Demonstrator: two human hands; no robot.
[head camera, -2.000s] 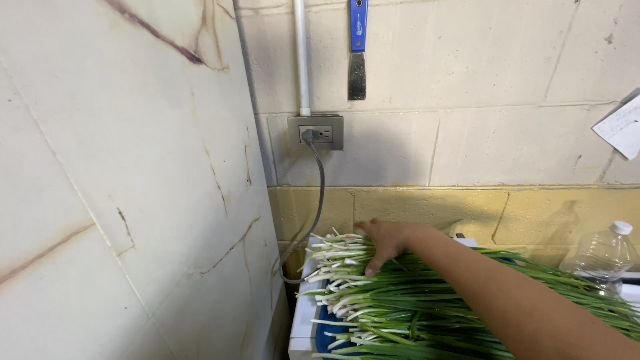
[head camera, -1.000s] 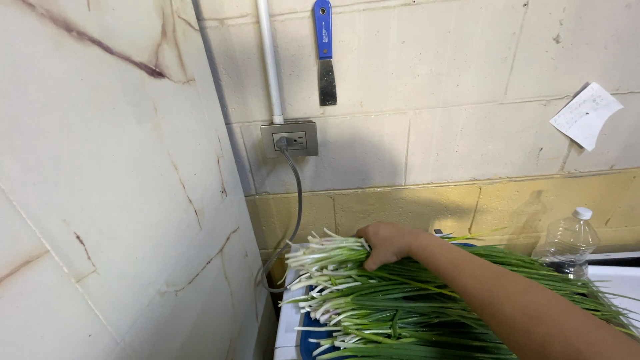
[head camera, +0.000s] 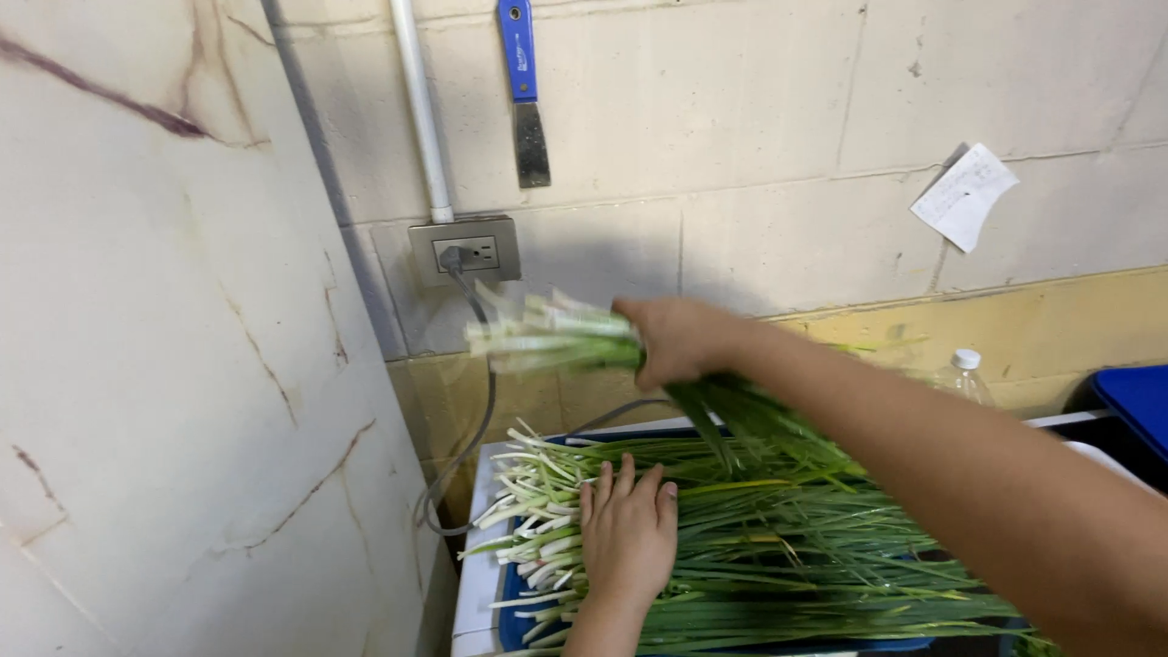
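My right hand (head camera: 680, 342) is closed around a bunch of green onions (head camera: 566, 338), lifted above the rest, white ends pointing left and blurred. My left hand (head camera: 630, 529) lies flat, fingers spread, on the large pile of green onions (head camera: 803, 547) near the white ends. The pile rests on a blue tray (head camera: 513, 593), its green leaves stretching right. The lifted bunch's leaves trail down beneath my right forearm, where they are partly hidden.
A marbled panel (head camera: 164, 328) stands at the left. A grey cord (head camera: 488, 411) runs from a wall outlet (head camera: 465, 251). On the wall are a blue-handled putty knife (head camera: 529, 100) and a paper note (head camera: 965, 196). A plastic bottle (head camera: 967, 376) and blue lid-like object (head camera: 1136, 406) are at right.
My right hand has risen from the pile with a bunch of green onions in its grasp. My left hand, out of view before, now rests on the pile.
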